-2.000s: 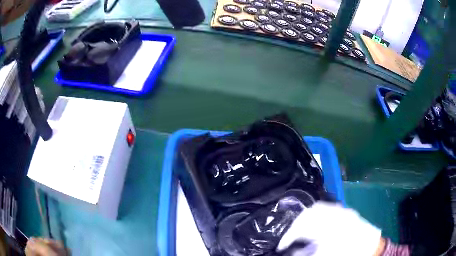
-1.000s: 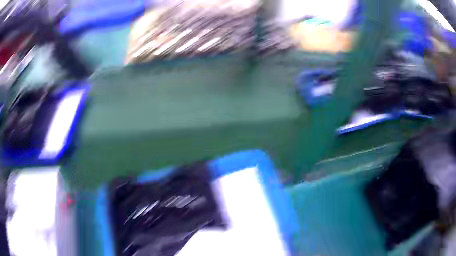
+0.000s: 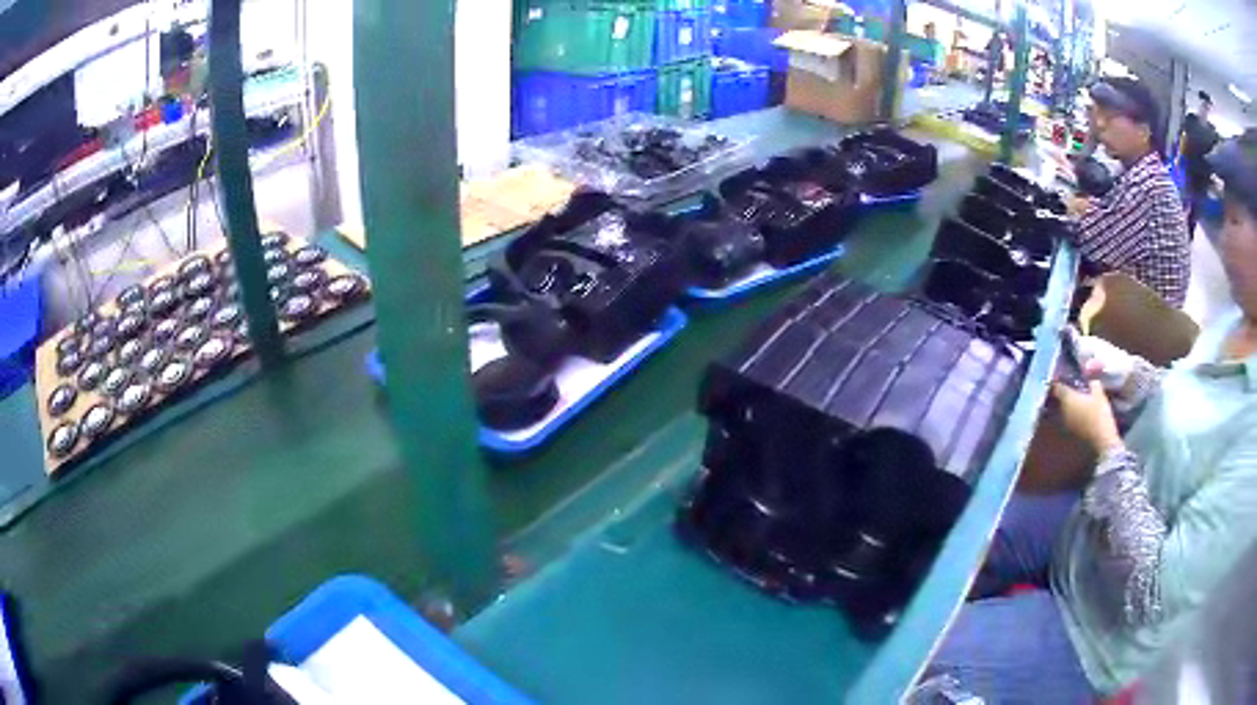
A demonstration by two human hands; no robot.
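Observation:
Neither of my hands is in the picture. Nearest in front of me, at the bottom left, is a blue tray (image 3: pixel 352 602) with a white sheet (image 3: pixel 372 671) in it, cut off by the lower edge. A black curved piece (image 3: pixel 193 675) shows at its left side, too cut off to name surely. To the right, a ribbed black block of nested blister trays (image 3: pixel 855 441) lies on the teal bench (image 3: pixel 593 613).
Beyond a green upright (image 3: pixel 421 289), line trays (image 3: pixel 586 390) with black inserts and headphones stand on the belt. Ear-cup parts (image 3: pixel 166 335) lie on a tan board at left. Seated people (image 3: pixel 1172 482) are at right. Crates (image 3: pixel 586 69) and a cardboard box (image 3: pixel 834 76) stand behind.
The view has swung right and up. My gloved right hand, the bare left hand and the white box have left the picture. The nested trays and coworkers now show more fully.

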